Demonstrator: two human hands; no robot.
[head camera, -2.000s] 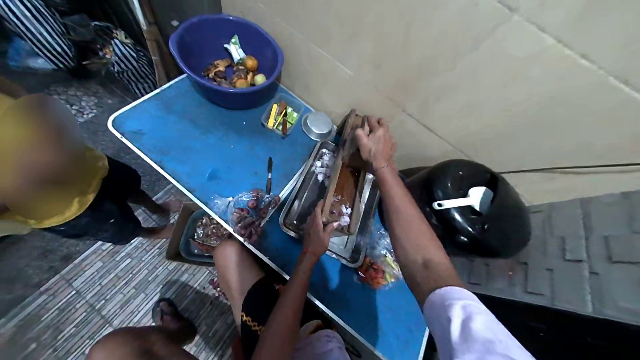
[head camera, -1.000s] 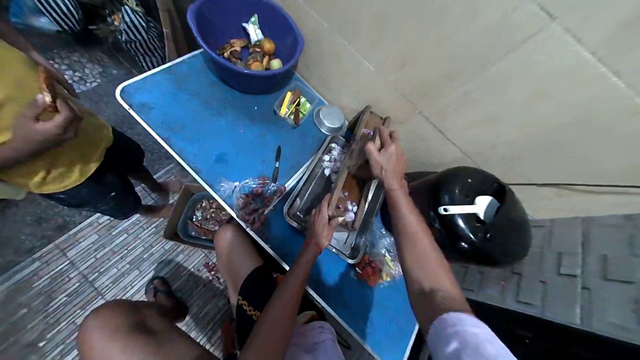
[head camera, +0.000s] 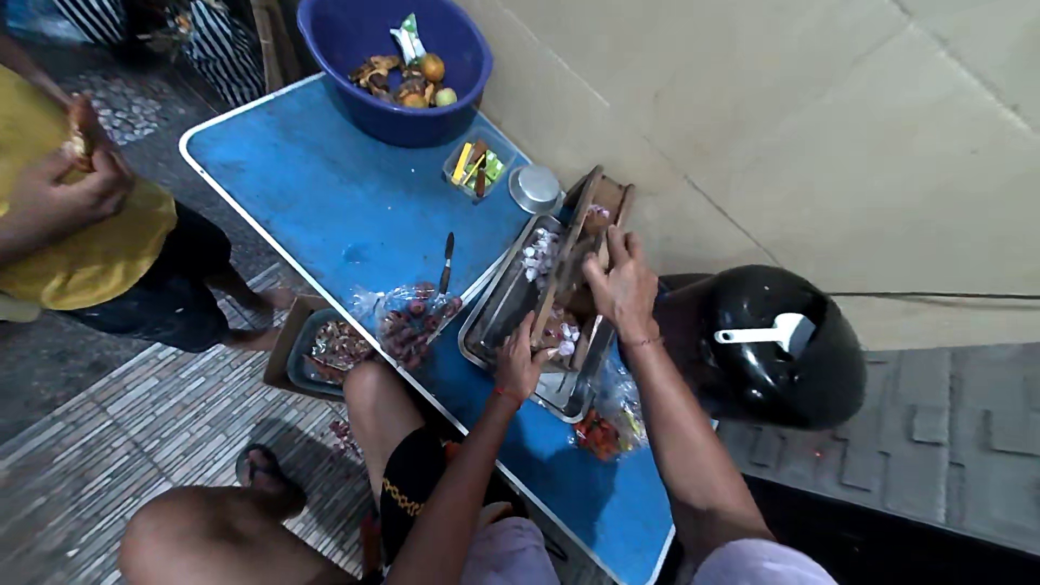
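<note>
A long wooden slicer-like frame lies tilted over a metal tray on the blue table. My left hand grips the near end of the frame, close to some pale purple-white pieces that look like cut shallot or onion. My right hand presses on the frame's middle, fingers bent over a part whose shape they mostly hide. More pale cut pieces lie in the tray, left of the frame. A plastic bag of small reddish-purple bulbs and a knife are left of the tray.
A blue basin holds fruit and other food. Near it are a small plastic container and a round metal tin. A bag of red chillies touches the tray's right side. A black rounded object carries a white scoop. Another person stands left.
My right hand has moved down along the wooden frame toward my left hand, which stays at the near end. The other person's hand, holding food, has come into view at the left.
</note>
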